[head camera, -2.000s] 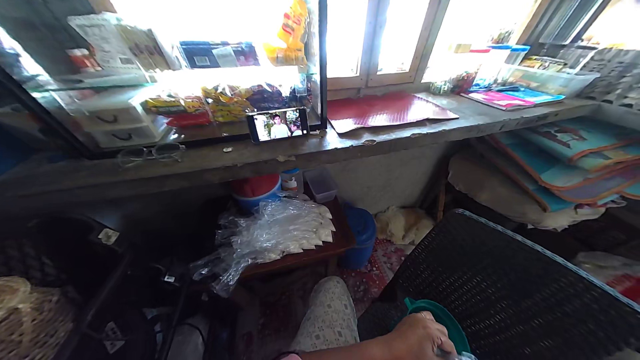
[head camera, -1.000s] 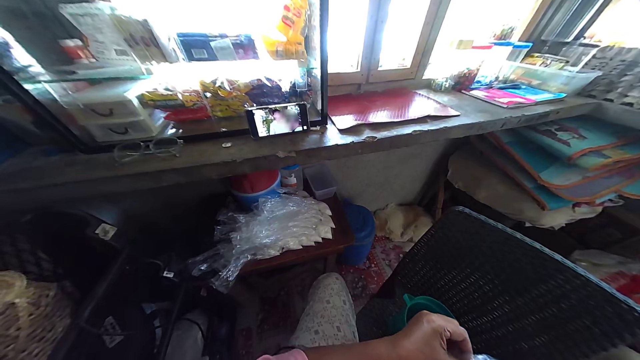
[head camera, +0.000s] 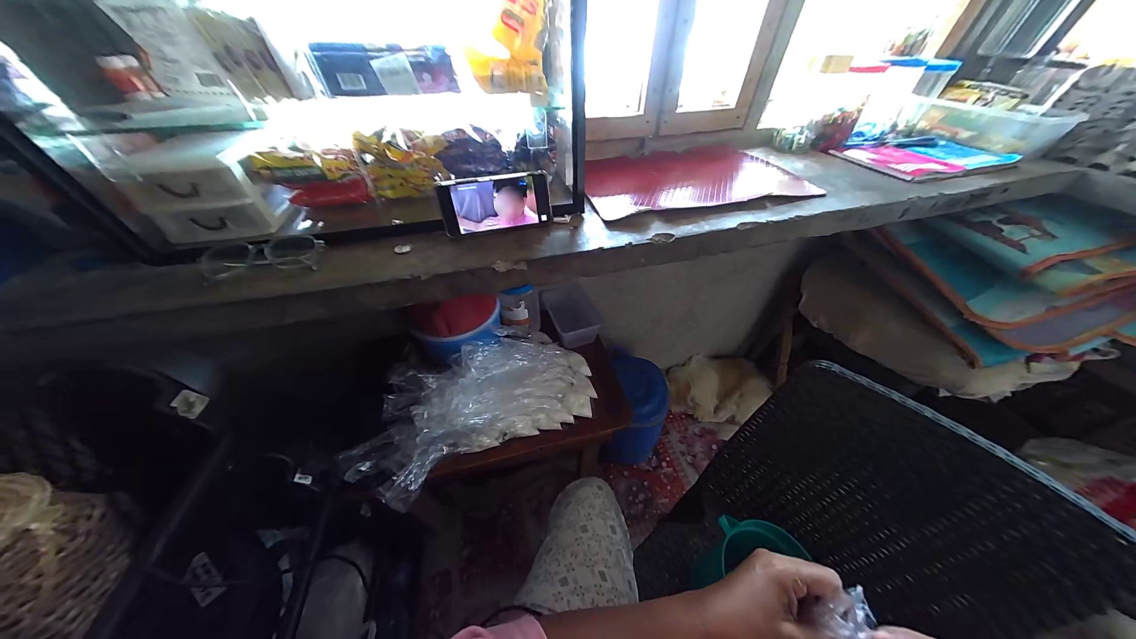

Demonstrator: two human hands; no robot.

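At the bottom edge, my left hand (head camera: 777, 590) is closed on a piece of clear plastic, perhaps a bag (head camera: 850, 612). Only a fingertip of my right hand (head camera: 896, 633) shows beside the plastic; the rest is out of frame. Just behind my left hand is a green plastic container with a small handle (head camera: 763, 541), partly hidden by the hand, near the black woven chair (head camera: 896, 497). Farther off, several clear plastic bags with pale contents (head camera: 506, 390) lie overlapping on a low brown wooden table (head camera: 612, 417).
A concrete ledge (head camera: 710, 229) crosses the view, bearing a phone (head camera: 495, 204), eyeglasses (head camera: 266, 256), a red sheet (head camera: 692, 177) and a glass display case. Below stand a blue bucket (head camera: 641, 404) and a blue tub (head camera: 457, 342). Folded mats (head camera: 1021, 275) lie right, a wicker basket (head camera: 53, 568) left.
My left hand has shifted slightly right. The clear plastic in it and a fingertip of my right hand now show at the bottom edge. The picture on the phone has changed.
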